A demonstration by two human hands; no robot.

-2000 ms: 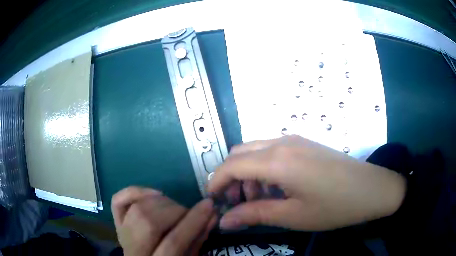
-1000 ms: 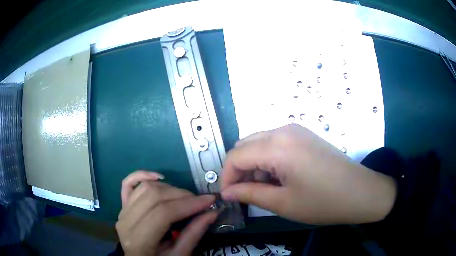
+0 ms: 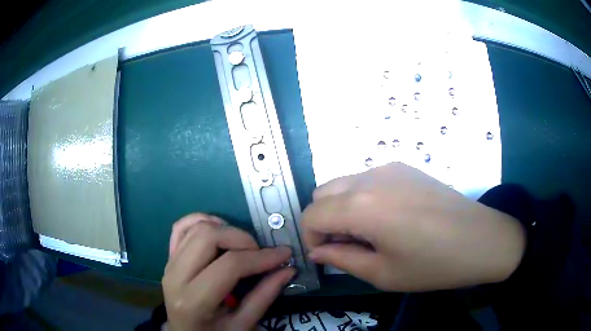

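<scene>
A long grey metal bar (image 3: 252, 123) lies on the dark green surface, slightly slanted, with curved recesses and a dark hole. One shiny disc (image 3: 236, 58) sits near its far end and another (image 3: 276, 220) nearer me. My left hand (image 3: 223, 275) is at the bar's near end, thumb and forefinger around a tiny shiny part (image 3: 288, 262) at the bar. My right hand (image 3: 395, 229) is at the bar's right edge, fingers curled; whether it holds anything is hidden. Small round parts (image 3: 420, 146) lie scattered on a white sheet (image 3: 337, 84).
A glossy beige board (image 3: 74, 161) lies at the left with white sheet edges beneath. Clear stacked plastic (image 3: 13, 181) stands at the far left. A white rail (image 3: 168, 33) crosses behind. A small red patch (image 3: 231, 300) shows by my left hand.
My hands have parted slightly from their earlier overlap, uncovering the bar's near end and its disc. My left hand has moved right along with its fingertips. The bar sits slightly higher in view.
</scene>
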